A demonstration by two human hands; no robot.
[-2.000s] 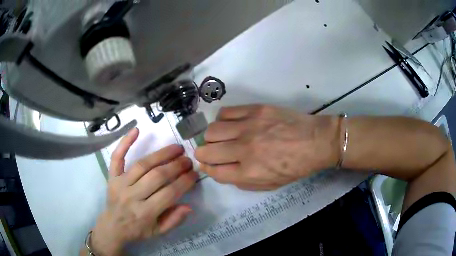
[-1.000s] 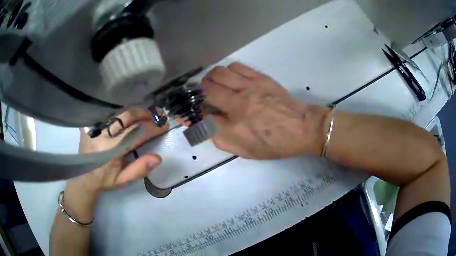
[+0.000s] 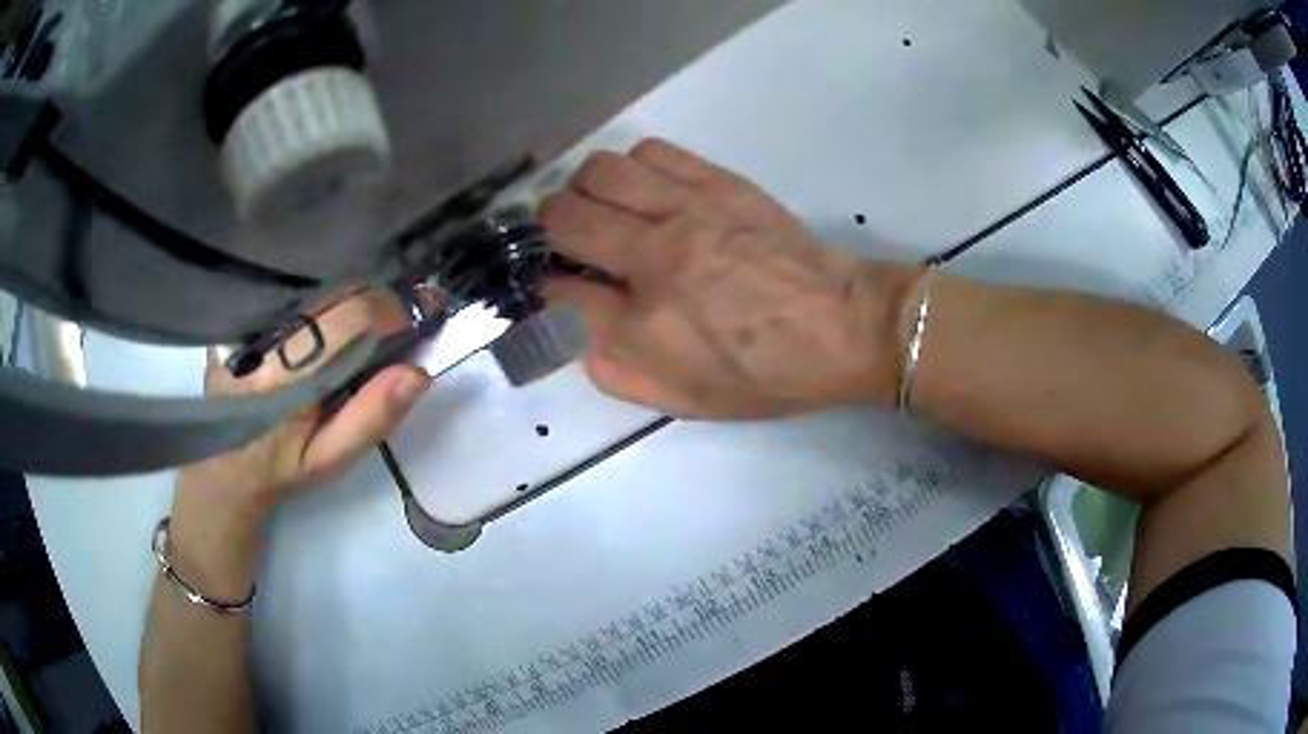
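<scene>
A small part of the white pattern piece (image 3: 466,339) shows beneath the sewing machine head, between my two hands. The rest of it is hidden by the machine and my hands. My left hand (image 3: 294,409) is left of the needle area, thumb toward the piece, its fingers mostly hidden behind the machine head. My right hand (image 3: 717,294) lies right of the needle area, fingers bent, fingertips hidden behind the machine parts. Whether either hand grips the piece cannot be seen. The machine head (image 3: 474,86) with its ribbed pale knob (image 3: 309,141) covers the upper left.
Black thread snips (image 3: 1159,175) lie at the table's right. A ruler scale (image 3: 674,609) runs along the front edge of the white table (image 3: 387,631). A white basket (image 3: 1079,552) with green material stands below the right forearm. Cables hang at the far right.
Both hands have moved away from the wearer, up beside the needle area, since two seconds ago. The white piece moved with them and is now mostly hidden, baring the machine bed's front edge.
</scene>
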